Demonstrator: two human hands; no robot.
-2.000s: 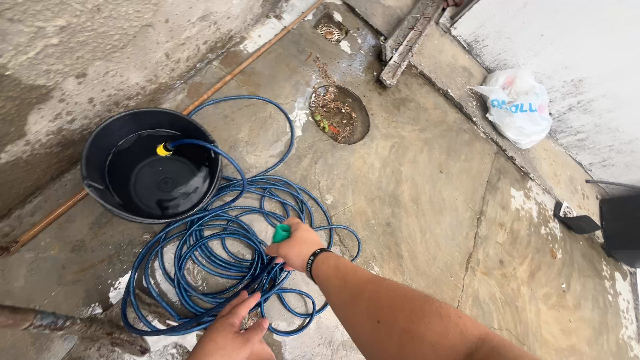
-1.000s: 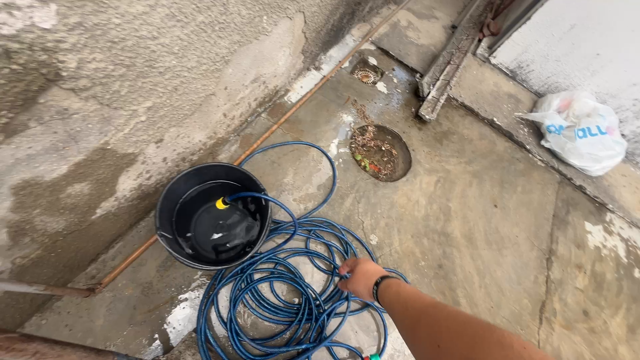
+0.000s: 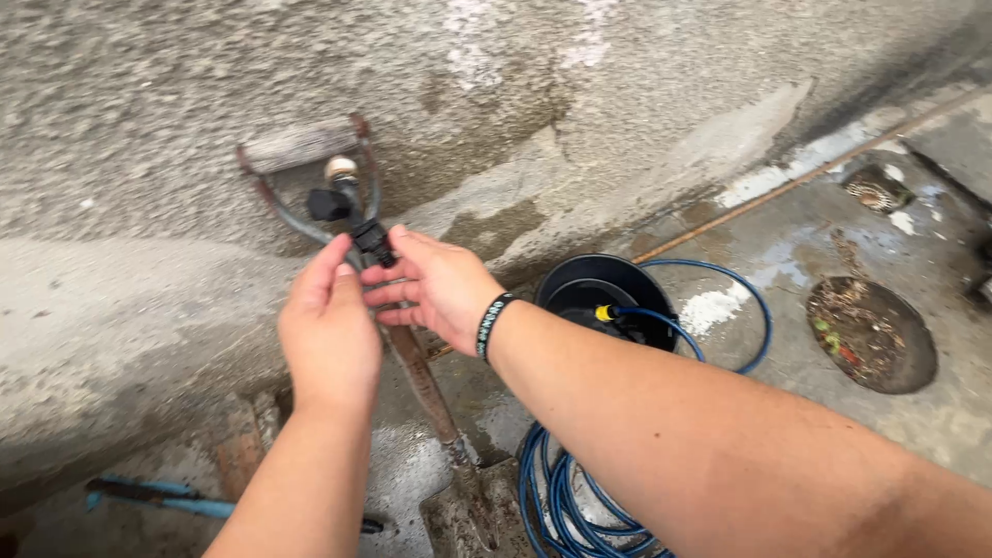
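Note:
A black plastic tap (image 3: 329, 204) sticks out from the rough wall, with a black hose connector (image 3: 373, 241) at its lower end. My left hand (image 3: 329, 325) is just left of the connector, fingers raised. My right hand (image 3: 434, 291), with a black wristband, is at the connector's right side, its thumb and fingers around the lower end; whether it grips is unclear. A shovel (image 3: 422, 380) with a D-shaped handle leans on the wall behind both hands. The blue hose (image 3: 570, 504) lies coiled on the ground, its yellow connector (image 3: 604, 312) in the black bucket (image 3: 554, 283).
A round hole with dry leaves (image 3: 872, 335) and a small drain (image 3: 876, 194) are in the concrete at right. A rusty pipe (image 3: 744, 209) runs along the wall's foot. A blue and black tool (image 3: 163, 494) lies at lower left.
The view has swung left to the wall and tap. My right hand has left the coiled hose and is now at the tap's connector. My left hand is in view again.

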